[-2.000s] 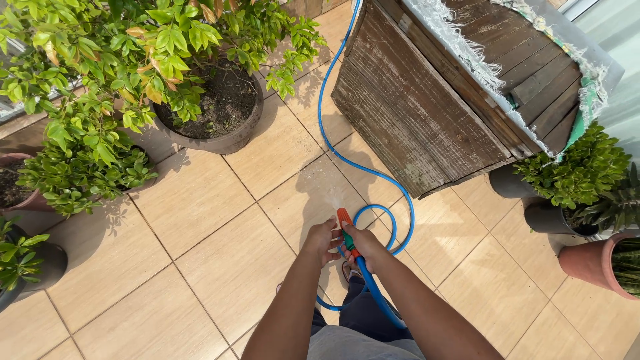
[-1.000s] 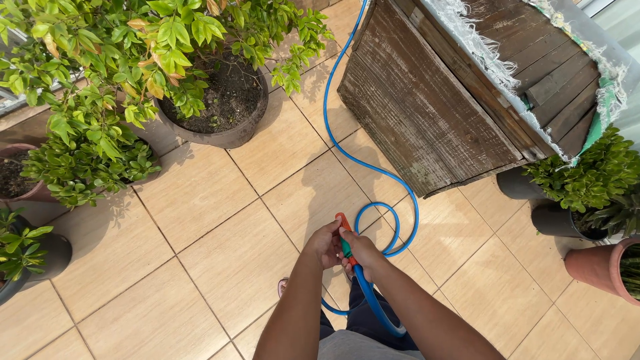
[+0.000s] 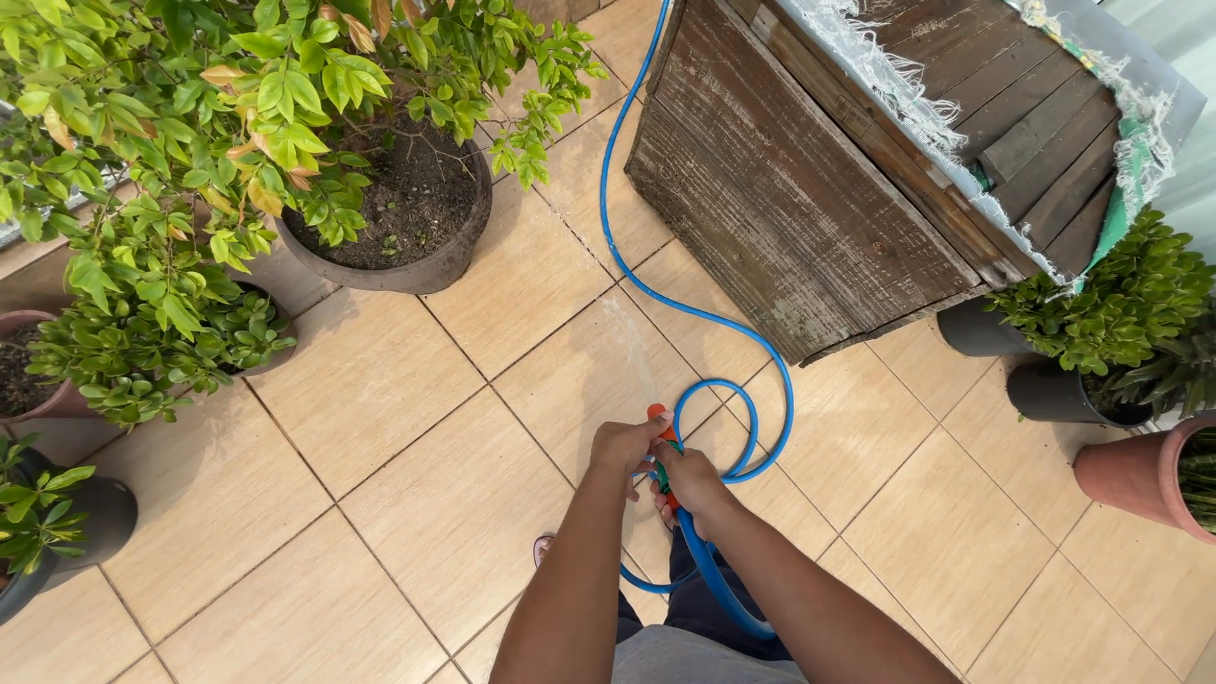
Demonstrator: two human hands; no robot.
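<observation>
An orange and green hose nozzle (image 3: 657, 412) points forward, away from my body, and a thin spray of water leaves its tip. My right hand (image 3: 692, 477) is closed around the nozzle's green body. At its orange front end, the fingers and thumb of my left hand (image 3: 627, 446) grip the tip. From the nozzle's rear a blue garden hose (image 3: 705, 560) runs back past my legs. More of that hose lies on the tiles in a loop and curves up along the wooden box. Part of the nozzle is hidden by my fingers.
A slatted wooden box (image 3: 798, 190) with frayed white fabric stands at upper right. A large brown pot (image 3: 418, 274) holds a leafy shrub at upper left. Smaller potted plants line both sides, among them a terracotta pot (image 3: 1130, 472). Beige floor tiles (image 3: 456, 494) lie between them.
Spray shows at the nozzle two seconds ago, is hard to make out one second ago, and shows again now. Both hands have stayed on the nozzle.
</observation>
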